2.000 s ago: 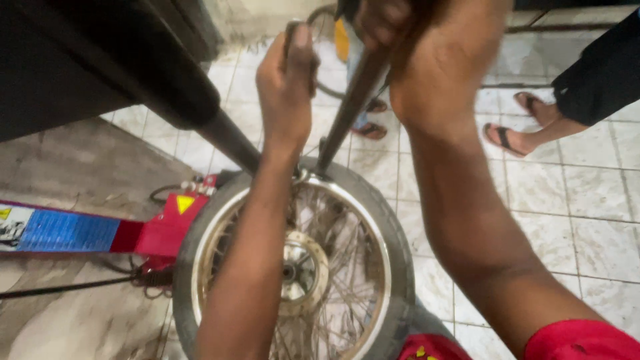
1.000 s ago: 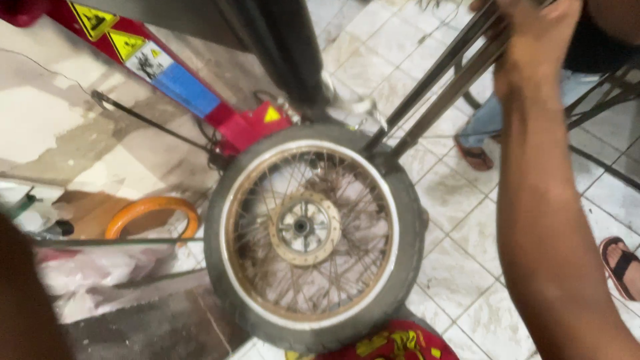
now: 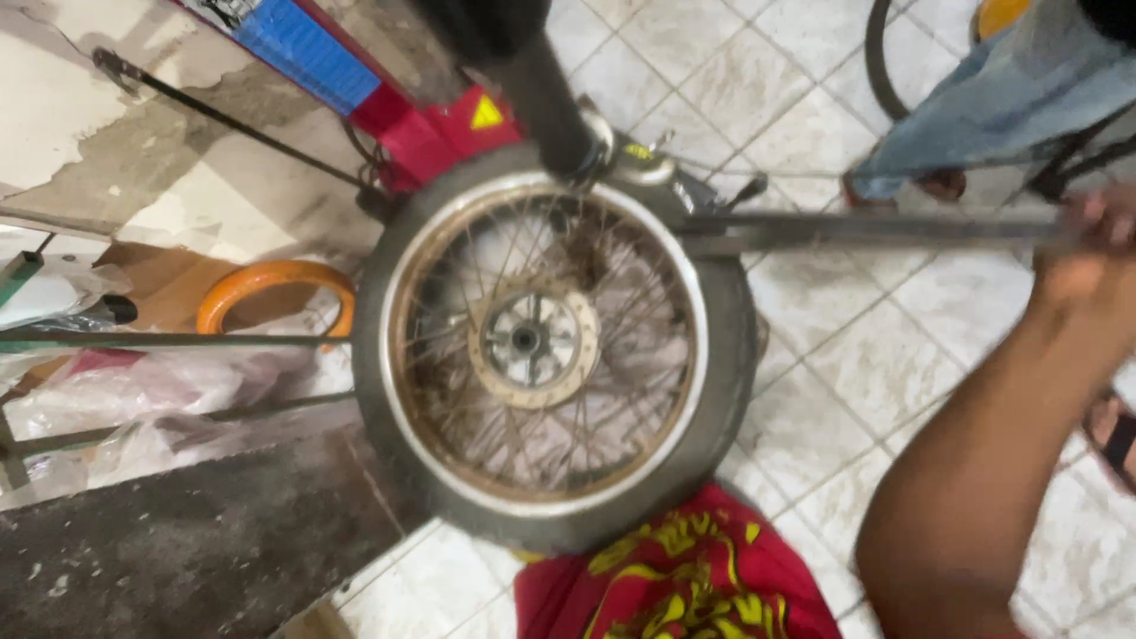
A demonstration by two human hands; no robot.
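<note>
A spoked motorcycle wheel (image 3: 532,337) with its tyre (image 3: 732,373) lies flat below me, its brake disc (image 3: 577,355) facing up. My right hand (image 3: 1096,222), blurred at the right edge, grips the far end of long dark metal bars (image 3: 870,229), which look like tyre levers. Their other ends rest at the tyre's upper right edge. A black machine column (image 3: 559,115) comes down onto the rim at the top, with a metal head (image 3: 643,164) beside it. My left hand is outside the view.
A red machine arm (image 3: 408,133) with a blue section runs to the upper left. An orange ring (image 3: 275,280) and plastic bags (image 3: 177,390) lie at left, above a dark worn surface (image 3: 195,532). A person's jeans-clad leg (image 3: 976,115) is at upper right; another sandalled foot (image 3: 1114,435) is below.
The bars have swung from pointing steeply upward to lying nearly level toward the right, with my right hand on them. My left hand, seen two seconds ago, has gone out of view. The view has turned.
</note>
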